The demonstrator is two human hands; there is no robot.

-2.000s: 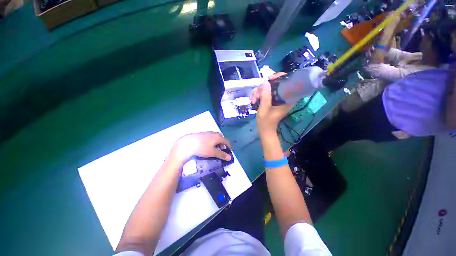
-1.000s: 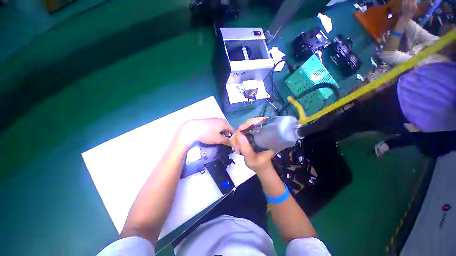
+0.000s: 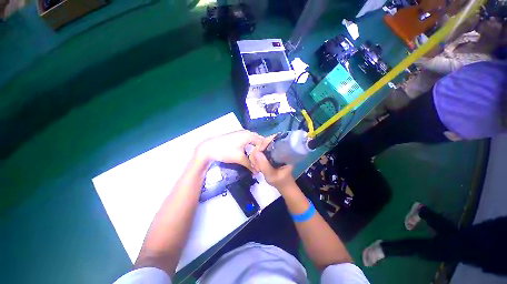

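Note:
The black unit point(image 3: 221, 180) lies on the white work mat point(image 3: 150, 188), its short black arm with a blue tip pointing toward me. My left hand point(image 3: 230, 148) rests over the unit's far edge and holds it; the fingertips are close to my right hand. My right hand point(image 3: 272, 166) is closed around the grey electric screwdriver point(image 3: 290, 146), which is tilted with its rear end up to the right. The driver bit and any screw are hidden by the fingers. A blue wristband point(image 3: 303, 212) is on my right wrist.
The white-fronted screw feeder point(image 3: 267, 77) stands beyond the mat. A perforated teal box point(image 3: 337, 89) and black units point(image 3: 336, 51) are to its right. The yellow hose point(image 3: 383, 80) runs up right. A dark bin of small parts point(image 3: 328, 186) is at right, near a person in a purple cap point(image 3: 472, 100).
The screwdriver has moved from beside the feeder down and left to the unit's far edge. Over the last second it shifted slightly left. My left hand has stayed on the unit.

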